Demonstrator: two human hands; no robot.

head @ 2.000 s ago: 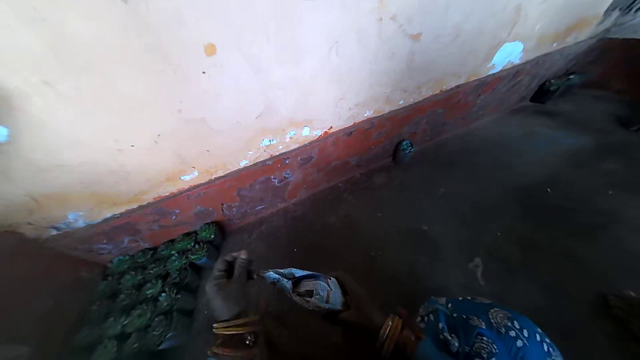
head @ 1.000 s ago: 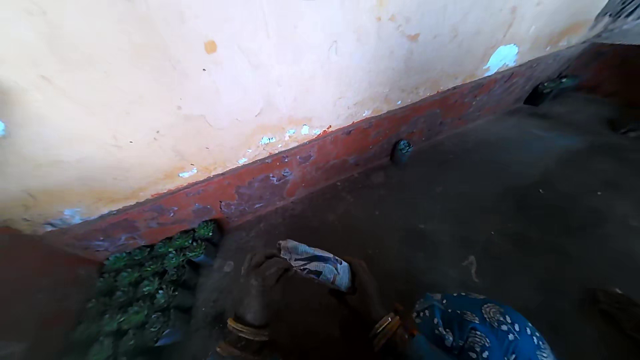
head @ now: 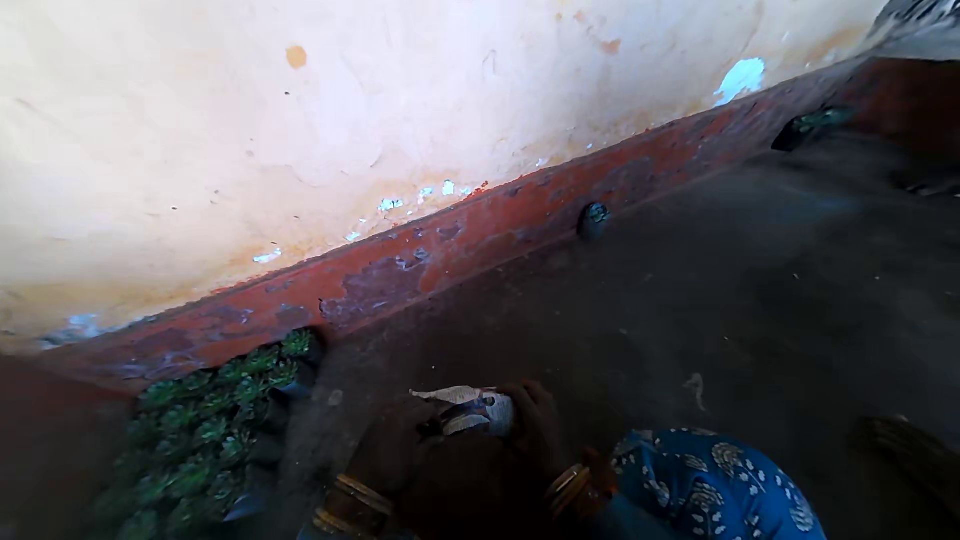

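Note:
Between my two hands, low in the middle of the head view, is a piece of printed paper [head: 480, 411], crumpled or folded, with a loose edge pointing left. My left hand [head: 401, 442], with bangles at the wrist, is at the paper's left side; its fingers are dark and hard to make out. My right hand [head: 536, 424] holds the paper's right end, its fingers bent over it. Bangles circle that wrist too. What lies below the paper, between the hands, is too dark to tell.
Small green potted plants [head: 217, 420] crowd the floor at left, against the red wall base [head: 450, 255]. A single small pot [head: 594, 217] stands farther along the wall, another plant [head: 814, 126] beyond it. Blue patterned cloth [head: 712, 480] covers my knee.
My left hand has moved right from beside the plants to the paper. The paper's left part now shows a loose, pointed flap.

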